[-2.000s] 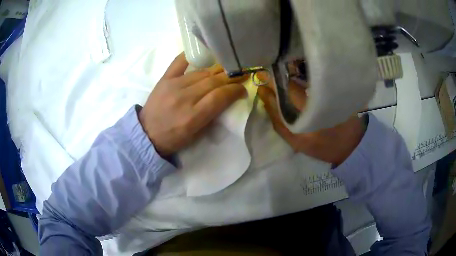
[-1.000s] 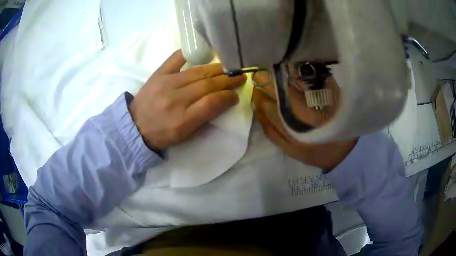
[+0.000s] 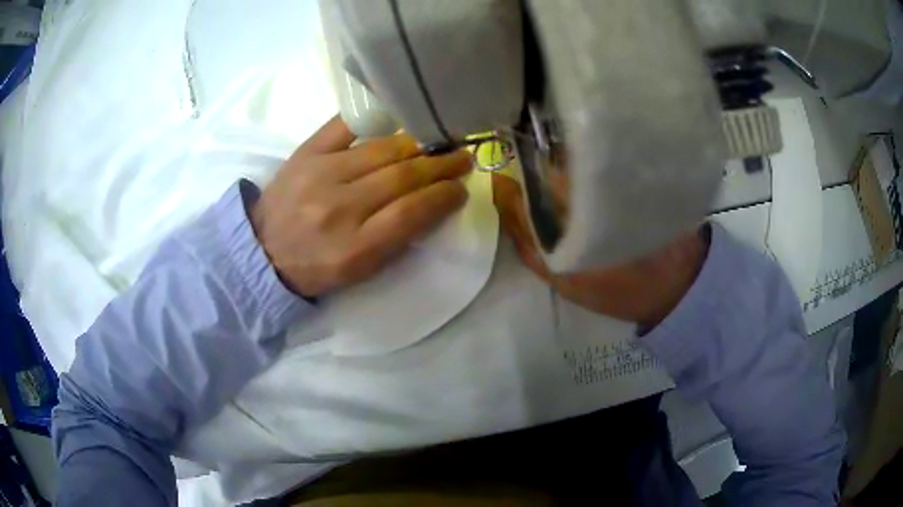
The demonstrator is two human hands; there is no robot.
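Note:
A curved white fabric piece (image 3: 426, 282) lies on the large white garment panel (image 3: 109, 168), its rounded edge towards me. My left hand (image 3: 361, 203) lies flat on the curved piece, fingertips just left of the needle area. My right hand (image 3: 614, 277) rests on the cloth right of the needle area, partly hidden behind the machine's pale loop-shaped arm. The sewing machine head (image 3: 634, 129) fills the top middle. Yellow light falls on the cloth by the fingertips. The needle tip cannot be made out.
The white lamp tube (image 3: 364, 104) stands left of the machine head. A ribbed tension knob (image 3: 752, 132) is on its right. A loose white strip (image 3: 795, 198) lies on the right of the table, near a tan block (image 3: 875, 198). A blue bin (image 3: 25, 347) is at the left edge.
The curved piece has shifted up towards the needle area, with less of it below my left hand. My left hand has moved slightly. The machine head sits further left in view than a second ago.

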